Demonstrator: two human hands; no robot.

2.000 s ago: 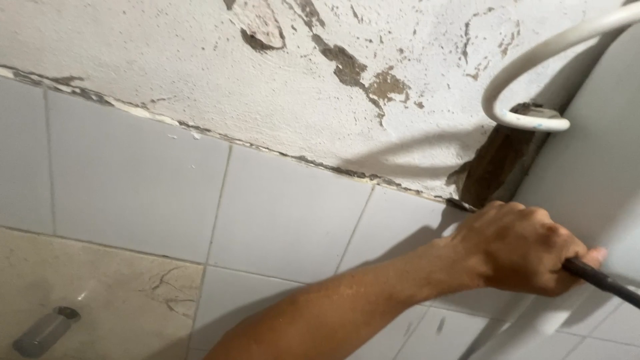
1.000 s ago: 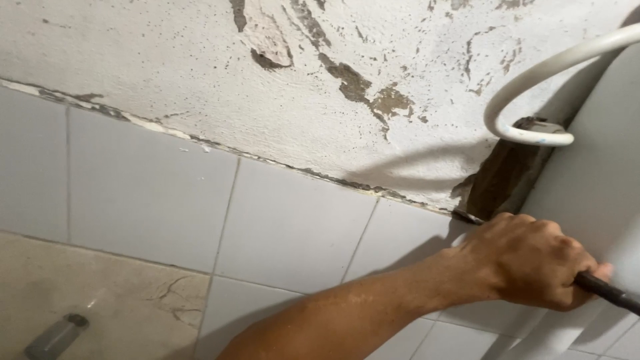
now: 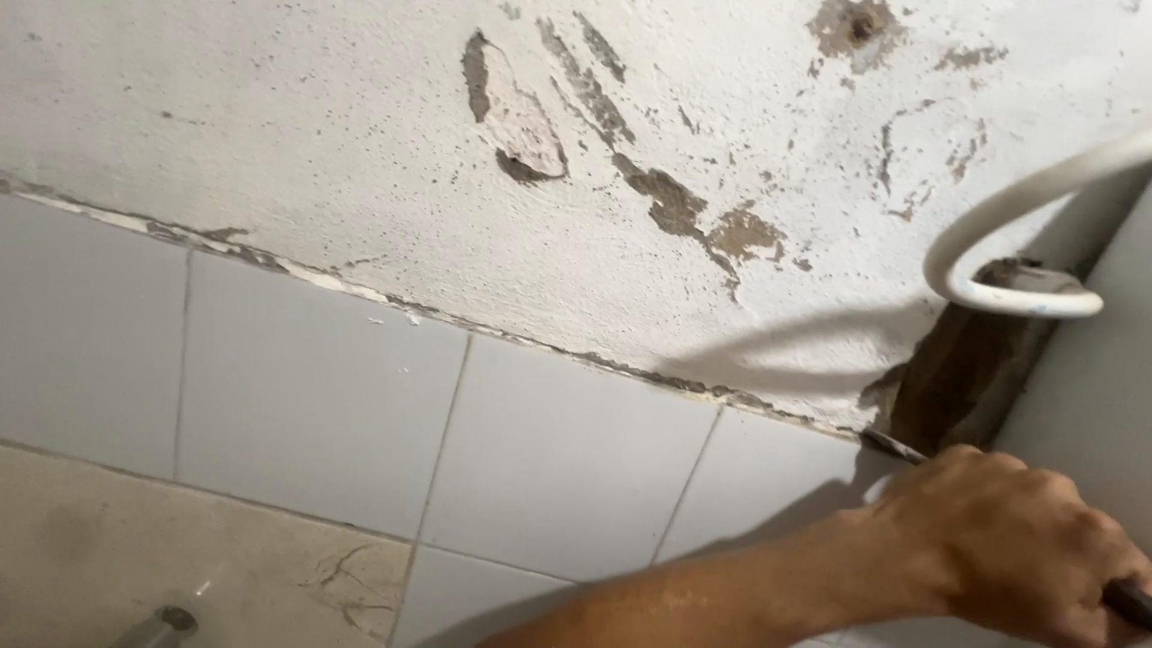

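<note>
My left hand reaches in from the bottom of the head view, its back toward the camera. It is closed around a slim tool, whose dark handle sticks out past the thumb side at the right edge. The tool's thin blade or shaft shows beyond the knuckles on the other side. Its tip lies at the seam between the white plaster wall and the pale wall tiles, near the corner. The exact kind of tool is unclear. My right hand is out of view.
A curved white pipe or hose hangs over a brown recess at the right. Beside it stands a smooth pale surface. Plaster is flaked at several patches. A metal fitting projects at the lower left, below beige tile.
The view has shifted, showing more of the upper wall. My left hand keeps its grip on the tool near the corner; no plain change at the seam.
</note>
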